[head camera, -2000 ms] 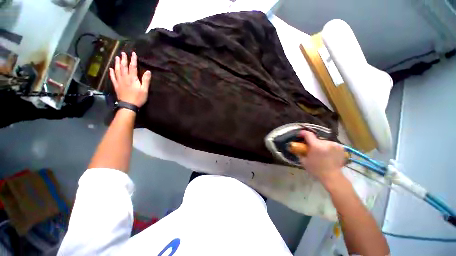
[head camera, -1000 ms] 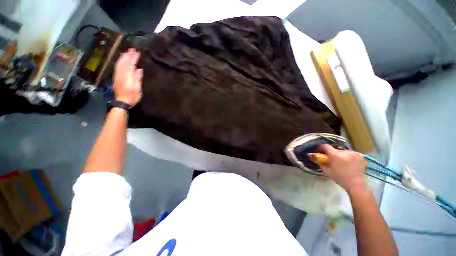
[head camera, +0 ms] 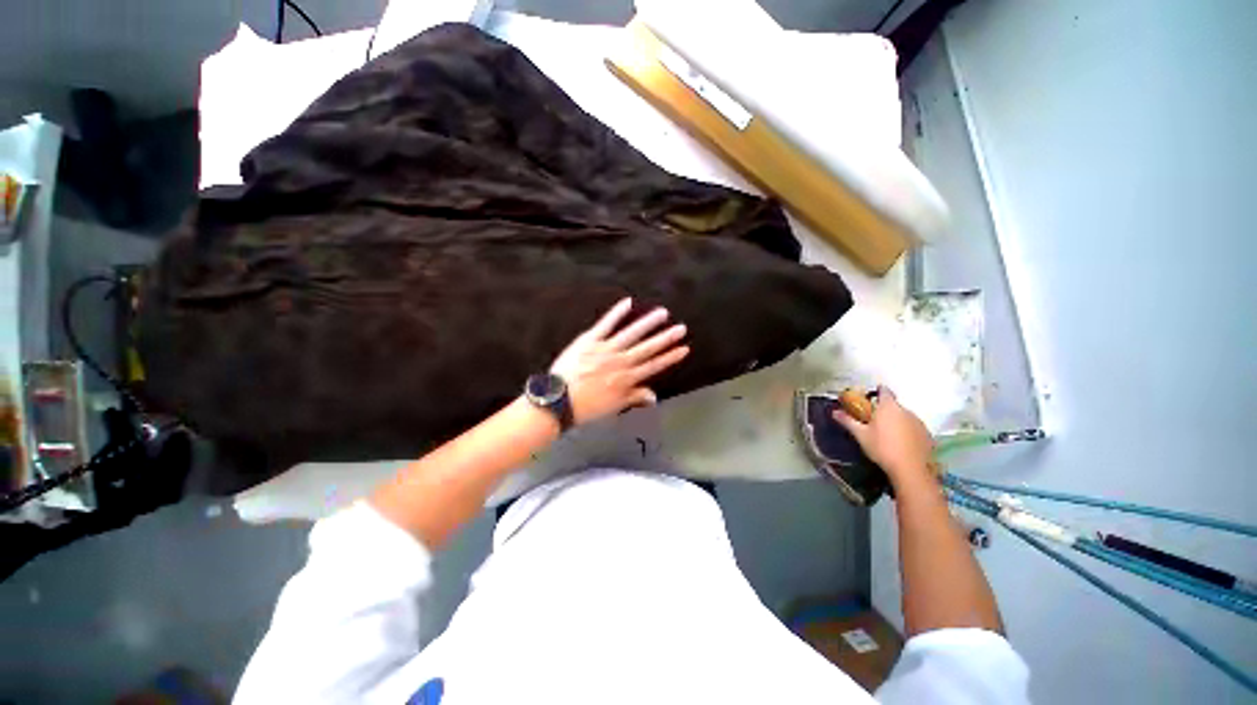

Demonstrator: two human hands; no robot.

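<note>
The dark brown-black garment (head camera: 400, 310) lies spread over the white-covered ironing table (head camera: 744, 427), with folds in its upper part. My left hand (head camera: 616, 369) lies on the garment near its front edge, fingers spread, holding nothing. My right hand (head camera: 893, 430) grips the orange-brown handle of the steam iron (head camera: 841, 452). The iron is off the garment, at the table's front right edge; whether its sole touches the cover I cannot tell.
A long white padded form (head camera: 827, 131) on a tan wooden base (head camera: 772, 159) lies at the back right. A worn pale plate (head camera: 946, 344) is at the right end. Blue hoses (head camera: 1103, 544) run right from the iron. Another workstation (head camera: 48, 400) stands at the left.
The iron in my right hand has left the garment and moved beyond its right end. My left hand has moved from the garment's left end towards its right part. The view has turned right.
</note>
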